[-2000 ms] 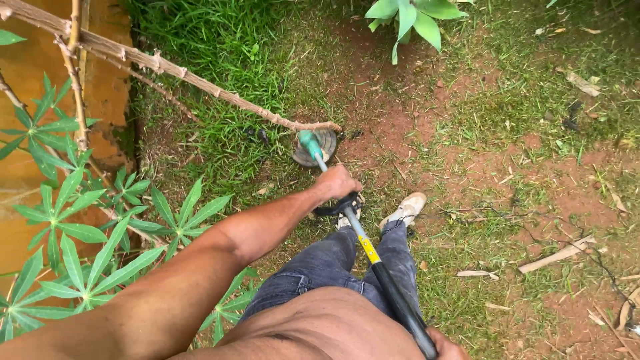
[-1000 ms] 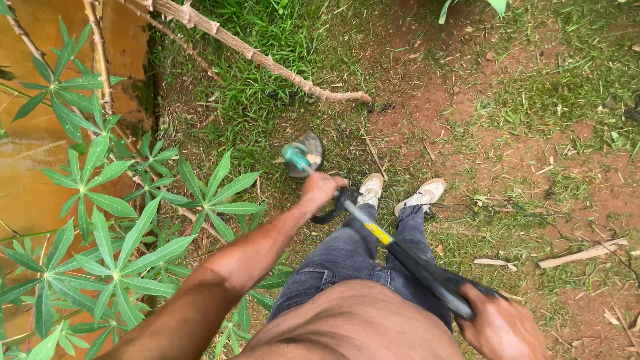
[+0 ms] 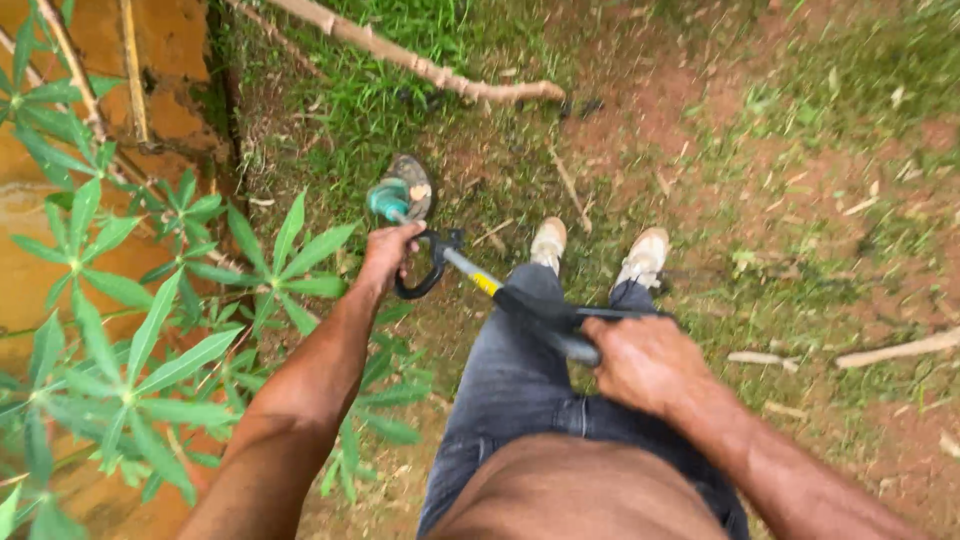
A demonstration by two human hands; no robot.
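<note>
A string trimmer (image 3: pixel 463 265) slants across in front of my legs, its teal motor head (image 3: pixel 389 198) and dirty round guard (image 3: pixel 412 180) low over the grass at upper left. My left hand (image 3: pixel 390 251) is closed around the shaft and front loop handle (image 3: pixel 426 289), close above the head. At the rear end, my right hand (image 3: pixel 645 360) grips the black handle (image 3: pixel 626 313). The cutting line cannot be made out. A bare woody stem (image 3: pixel 442 77) ends a little beyond the guard.
Cassava-like leaves (image 3: pixel 127 390) crowd the left side, before a stained ochre wall (image 3: pixel 30 262). My shoes (image 3: pixel 550 241) stand on patchy grass and red soil. Dry sticks (image 3: pixel 896 349) lie at the right, and green grass (image 3: pixel 360 112) grows at upper left.
Compared with two seconds ago, the trimmer's head has swung left, away from the end of the woody stem. My right hand has come up from the bottom edge with the rear handle.
</note>
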